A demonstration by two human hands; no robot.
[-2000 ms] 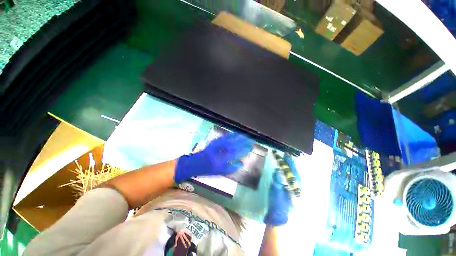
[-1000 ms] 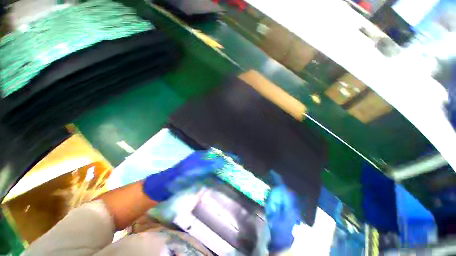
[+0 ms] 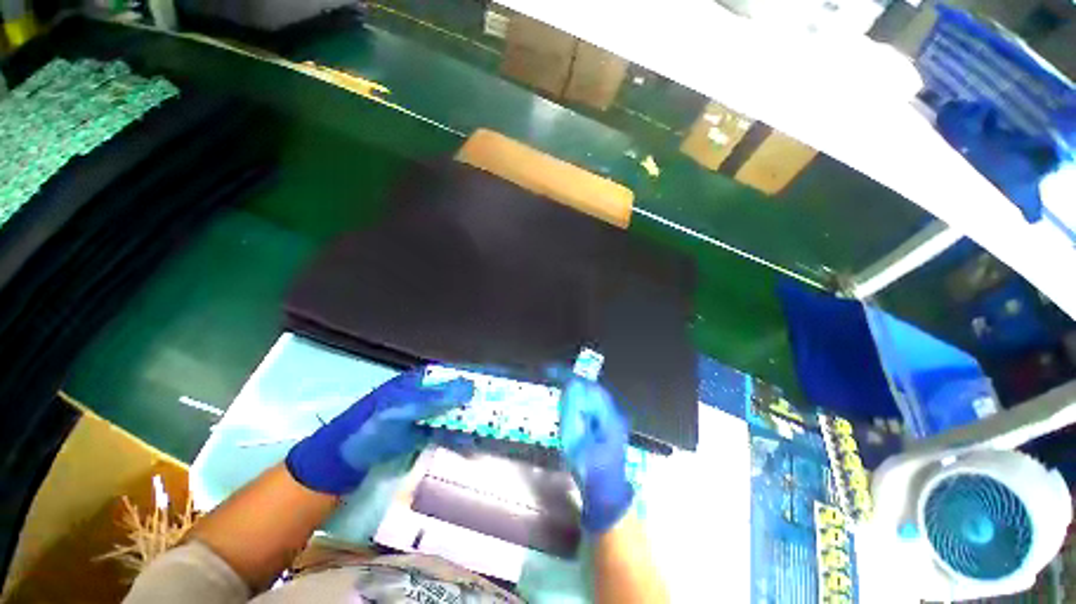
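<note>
A PCB strip (image 3: 507, 409), pale green and white side up, lies between my two gloved hands at the near edge of the stacked black sheets (image 3: 507, 266). My left hand (image 3: 384, 427), in a blue glove, holds the strip's left end. My right hand (image 3: 596, 448), also gloved in blue, holds its right end. A small pale piece (image 3: 589, 363) shows at the right fingertips on the black sheet. The grey metal block (image 3: 496, 500) lies just below the strip, nearest me.
An open carton (image 3: 94, 496) with thin pale sticks stands at left. Finished board rows (image 3: 77, 124) lie on black sheets at far left. PCB strips with yellow blocks (image 3: 835, 549) lie at right beside a white fan (image 3: 973, 525). A cardboard strip (image 3: 549, 177) borders the far edge.
The strip is now level and seen clearly between both hands. The view has swung, and the fan shows again at right. The small pale piece now shows at the right fingertips.
</note>
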